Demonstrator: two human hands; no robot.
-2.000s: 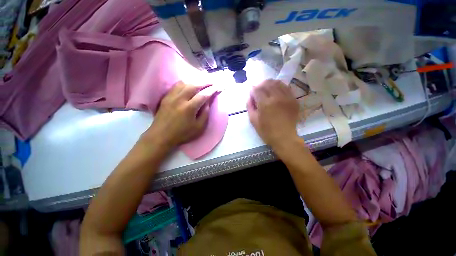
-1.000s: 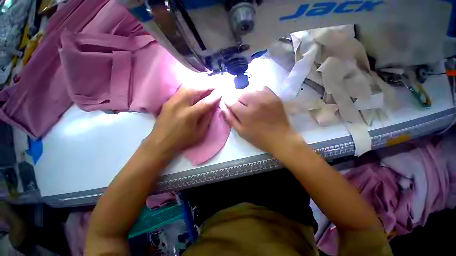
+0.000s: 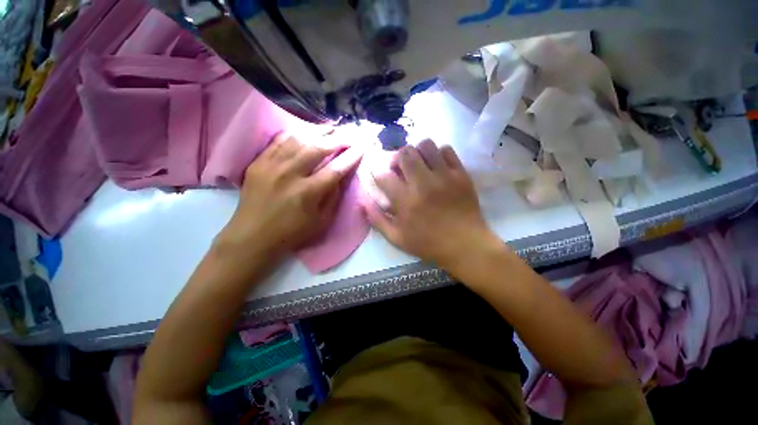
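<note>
A pink garment piece (image 3: pixel 337 241) lies on the white table in front of the sewing machine (image 3: pixel 532 50), its rounded end towards the table's front edge. My left hand (image 3: pixel 287 195) presses on this piece, fingertips near the brightly lit needle area (image 3: pixel 357 137). My right hand (image 3: pixel 428 199) is just right of it, fingers curled at the edge of the pink piece, with a small pale bit between thumb and fingers. Glare hides the needle and the exact grip. Cream strips (image 3: pixel 573 124) lie in a loose pile right of my right hand.
Folded pink pieces (image 3: pixel 141 124) are heaped at the left. Snips with green-yellow handles (image 3: pixel 706 153) and an orange-tipped tool (image 3: pixel 750 116) lie at the far right. Below the table are a green basket (image 3: pixel 253 365) and pink cloth (image 3: pixel 619 319). The table's front edge (image 3: pixel 349 286) carries a measuring scale.
My right hand has moved left to the pink piece since two seconds ago, and its fingers are now more curled. My left hand stays on the cloth. The camera view has shifted slightly.
</note>
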